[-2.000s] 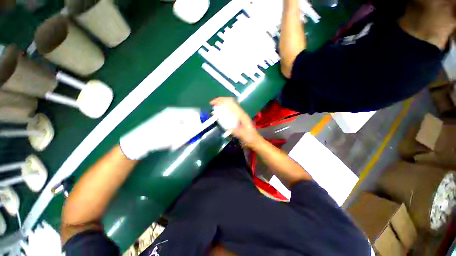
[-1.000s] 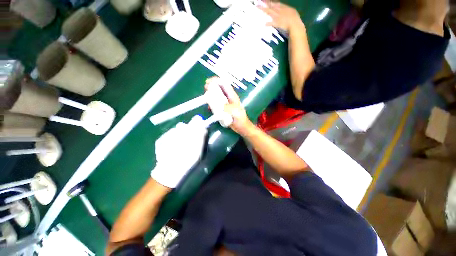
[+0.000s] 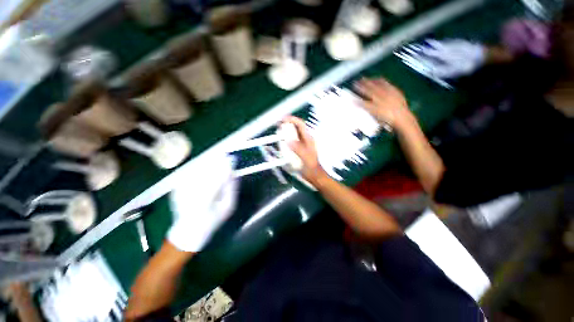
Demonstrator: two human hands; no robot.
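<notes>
My bare right hand (image 3: pixel 303 151) holds a white rounded base (image 3: pixel 289 146) at the bench's middle. Two straight white strips (image 3: pixel 259 167) project from the base to the left. My left hand (image 3: pixel 204 201), in a white glove, is at the far ends of the strips and overlaps the lower one. Blur hides whether its fingers grip them or anything else; no blue tool shows. A pile of loose white strips (image 3: pixel 343 129) lies just right of my right hand.
Beige tapered housings (image 3: pixel 196 70) and base-and-strip pieces (image 3: pixel 170 149) line the far side, beyond a long white band (image 3: pixel 248 133). A hammer (image 3: pixel 142 231) lies at left, near more strips (image 3: pixel 85 289). Another person's hand (image 3: pixel 384 100) reaches over the pile.
The view has swung left. Two strips now project from the held base, where one long strip and a shorter piece showed. The blue piece at my glove is no longer visible.
</notes>
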